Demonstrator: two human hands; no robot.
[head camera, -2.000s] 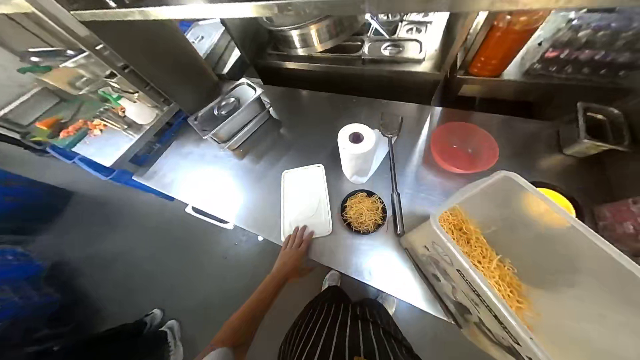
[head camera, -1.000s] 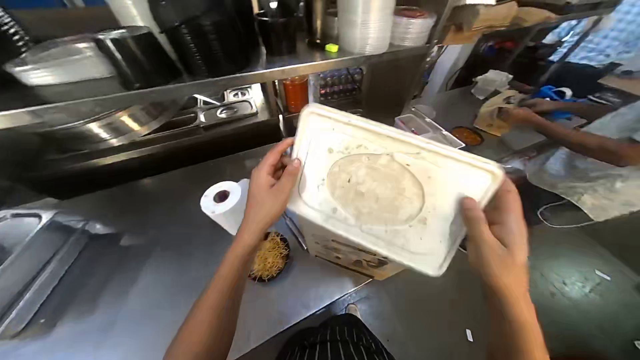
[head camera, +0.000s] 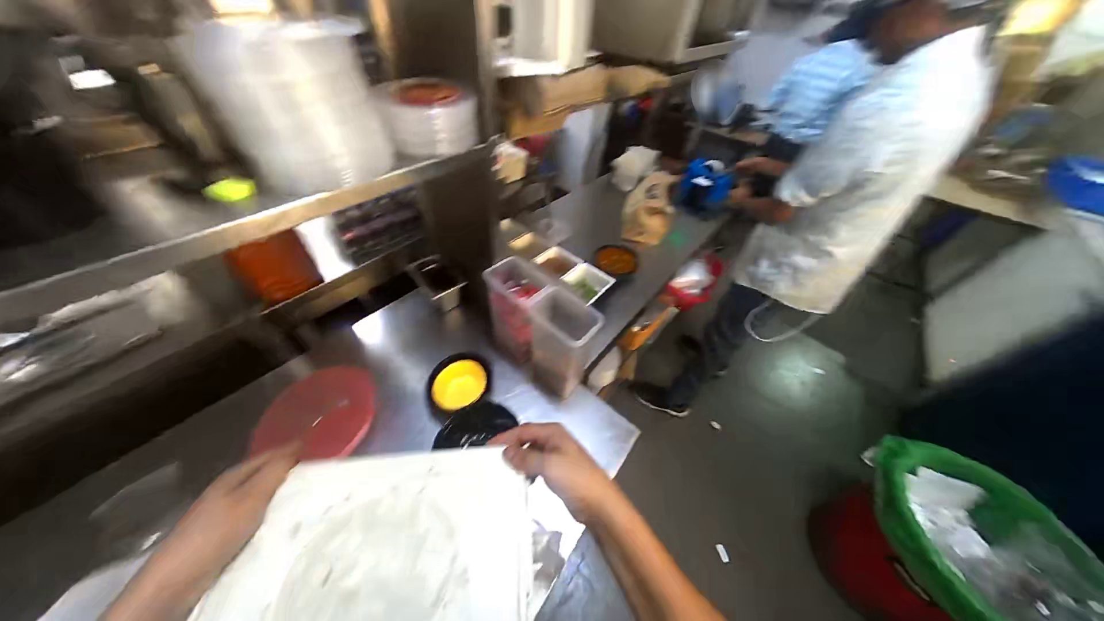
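A white rectangular plastic lid (head camera: 379, 543) is held level between both hands at the bottom of the view. My left hand (head camera: 228, 509) grips its left edge, and my right hand (head camera: 552, 461) has its far right corner between thumb and fingers. Just beyond the lid lies a red plastic lid or shallow bowl (head camera: 321, 412) on the steel counter (head camera: 392, 345). Beside it stand a black bowl with yellow contents (head camera: 459, 384) and a second black bowl (head camera: 474, 424), partly behind the lid. The image is blurred.
Clear plastic containers (head camera: 543, 319) stand near the counter's far end. A shelf edge (head camera: 362, 185) with stacked containers runs above the counter's left side. A co-worker (head camera: 828, 172) stands beyond, hands at a blue item. A green-lined bin (head camera: 975, 517) is at lower right.
Two seconds ago my left hand rested by the white lid on the counter; a second ago both hands held it up, tilted. Now it is lower and flatter. The view has swung right.
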